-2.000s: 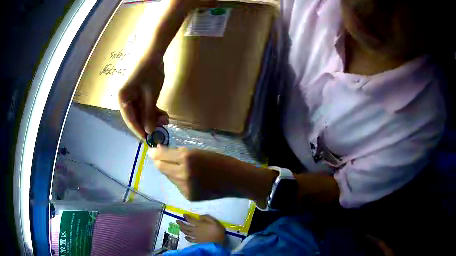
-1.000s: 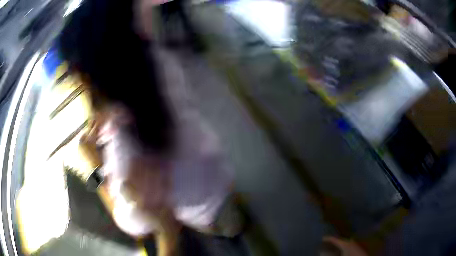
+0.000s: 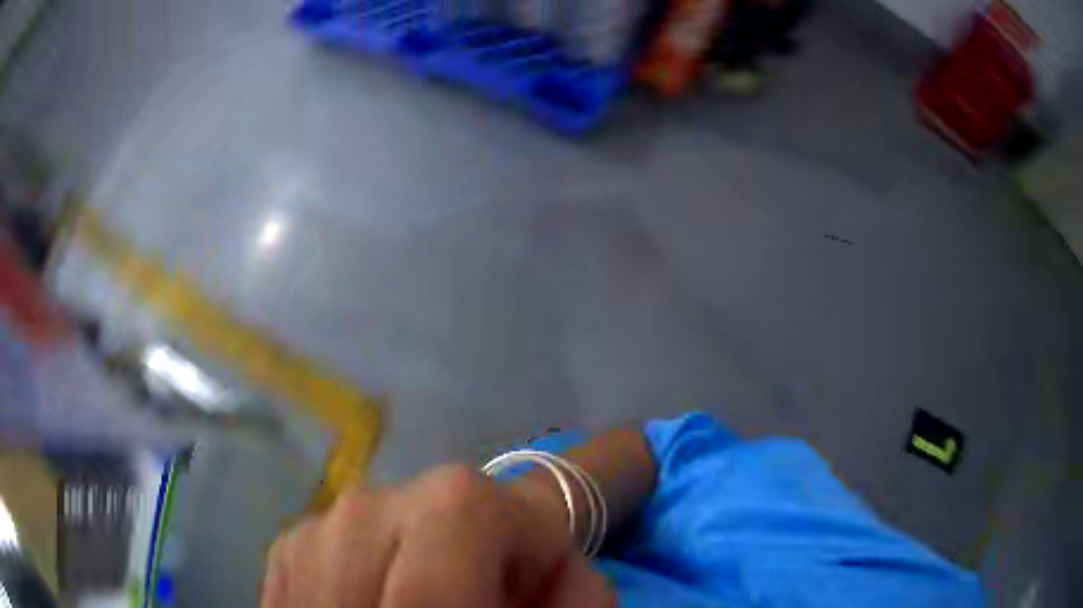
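Note:
My right hand (image 3: 416,546) is at the bottom edge, left of centre, cut off by the picture's rim. Its knuckles face up and the fingers look bent. The fingertips are hidden, so I cannot tell whether it holds anything. Pale bracelet-like rings circle the wrist, and a bright blue sleeve (image 3: 772,511) covers the arm to the right. My left hand is not in view. No part in a hand can be made out.
A blue pallet (image 3: 475,59) lies on the grey floor at the top, beside an orange-red object (image 3: 679,45). A red object (image 3: 976,86) stands upper right. Yellow tape (image 3: 238,344) bends at left near blurred, shiny things. A dark floor sign (image 3: 936,441) has a green mark.
The view has swung away from the carton and the other person's hands holding a small round part to open floor. My right hand now shows large at the bottom.

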